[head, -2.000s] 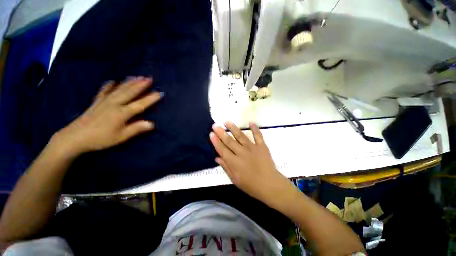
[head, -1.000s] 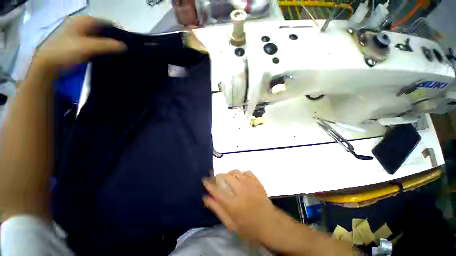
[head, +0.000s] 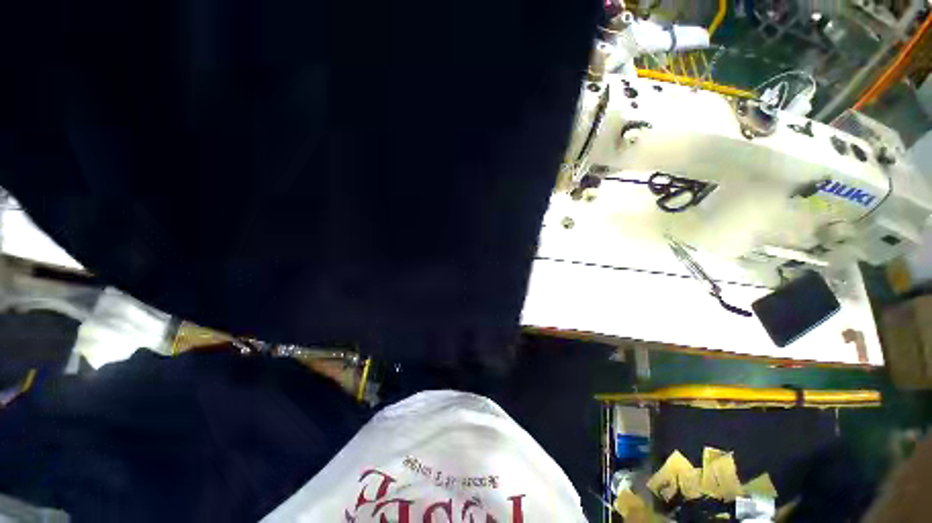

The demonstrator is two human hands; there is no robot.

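A large dark navy garment (head: 307,153) hangs spread out close in front of me. It fills the left and middle of the view and hides the left part of the table and the needle area's left side. Neither of my hands shows; the garment's upper part runs out of the top edge. The white sewing machine (head: 736,153) with blue JUKI lettering stands to the right of the cloth.
Snips (head: 700,268) and a black phone (head: 796,307) lie on the white table (head: 613,296) at right. Spools (head: 669,37) stand behind the machine. Below the table are a yellow bar (head: 715,394) and yellowish paper pieces (head: 705,475). White cloth (head: 121,329) is at lower left.
The garment has been raised from the table towards the camera and now covers far more of the view. Both hands have gone out of sight. The view has shifted, showing more behind the machine.
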